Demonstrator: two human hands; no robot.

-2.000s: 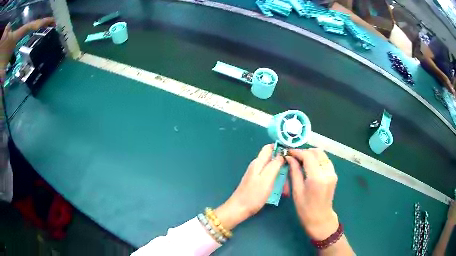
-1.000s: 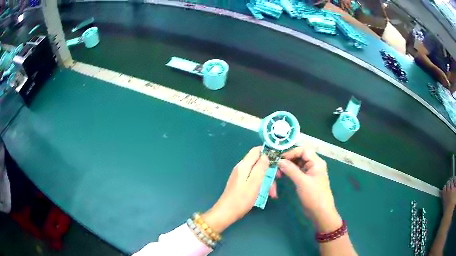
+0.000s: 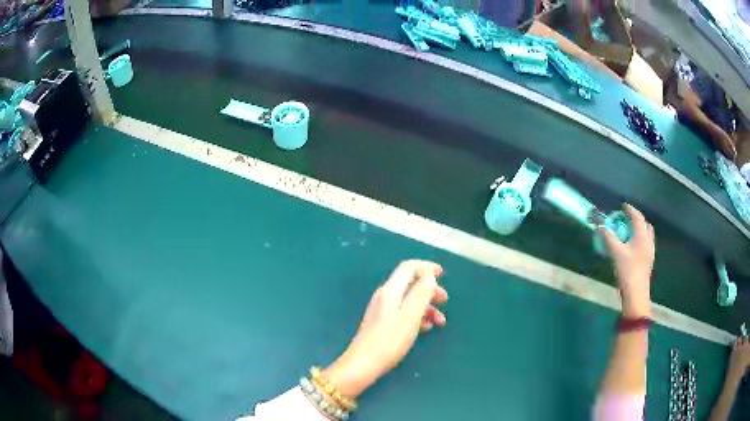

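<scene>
My right hand [image 3: 633, 256] is over the dark green conveyor belt, its fingers around the round head of a turquoise fan body [image 3: 569, 203]. The fan's open handle points to the upper left and is blurred. Small dark parts show where handle and ring meet. My left hand [image 3: 401, 314] is over the green bench, fingers loosely curled, holding nothing. Another fan body [image 3: 508, 207] lies on the belt just left of the held one, with a small part beside its handle.
A fan body [image 3: 290, 126] lies further left on the belt, another [image 3: 120, 71] far left, one [image 3: 725, 289] far right. A pale strip [image 3: 395, 215] edges the bench. A black device [image 3: 56, 123] stands left. Turquoise covers [image 3: 526, 57] lie beyond; small parts [image 3: 676, 386] lie right. People's arms show right.
The worked fan has left my left hand and moved right, over the belt, in my right hand. The belt's fans have shifted left in view. Another fan now shows at the far right.
</scene>
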